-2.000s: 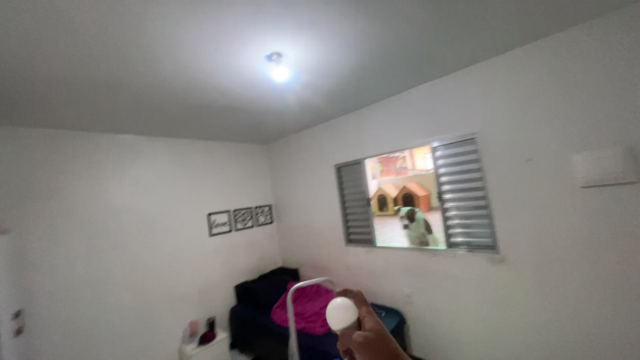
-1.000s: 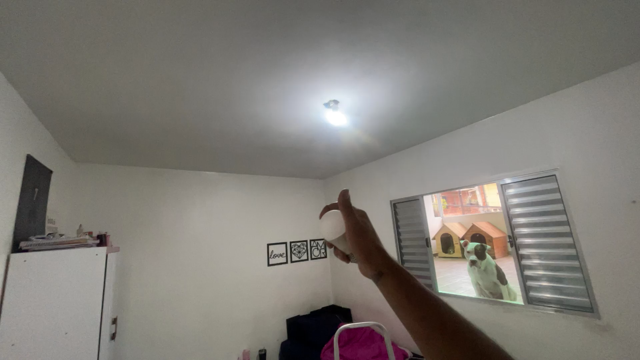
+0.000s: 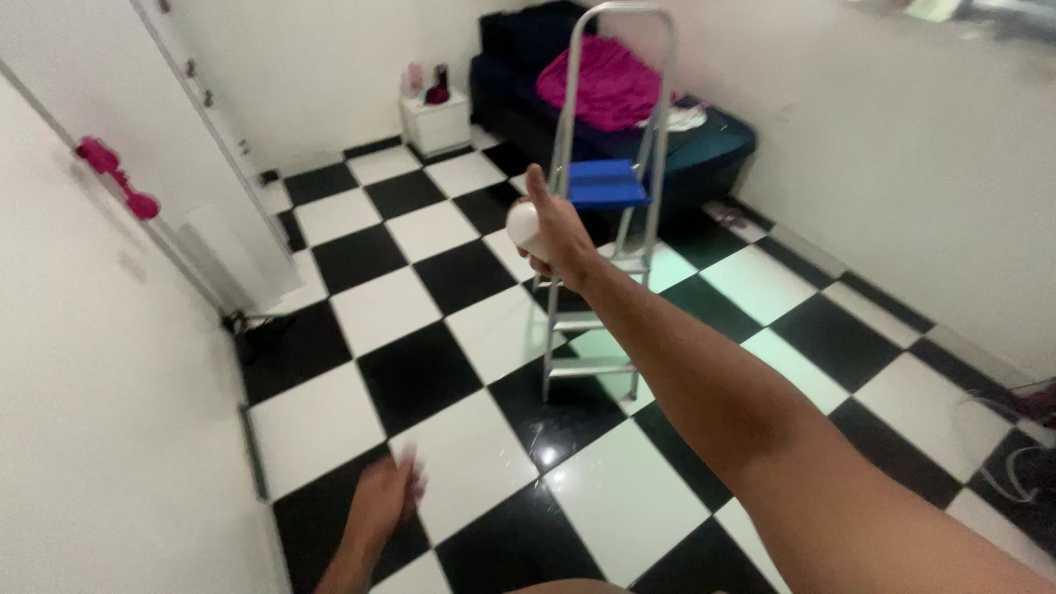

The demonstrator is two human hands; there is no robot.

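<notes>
My right hand (image 3: 561,235) reaches forward from the lower right, fingers closed around a white light bulb (image 3: 523,224), thumb pointing up. Behind it stands an aluminium stepladder (image 3: 591,371) with a blue plastic platform (image 3: 607,183), its frame partly hidden by my hand and forearm. My left hand (image 3: 392,487) is low in the view over the checkered floor, blurred; how its fingers are set is not clear, and no object shows in it.
Beyond the ladder is a dark bed (image 3: 701,161) with a magenta cloth (image 3: 602,87). A small white nightstand (image 3: 437,125) stands beside it. At left is a white door or cabinet panel (image 3: 206,157). A pale cable (image 3: 1011,487) lies on the floor at right.
The view has swung down from the ceiling lamp and window to the floor. My left hand and most of the ladder have come into view. The bulb is still in my right hand.
</notes>
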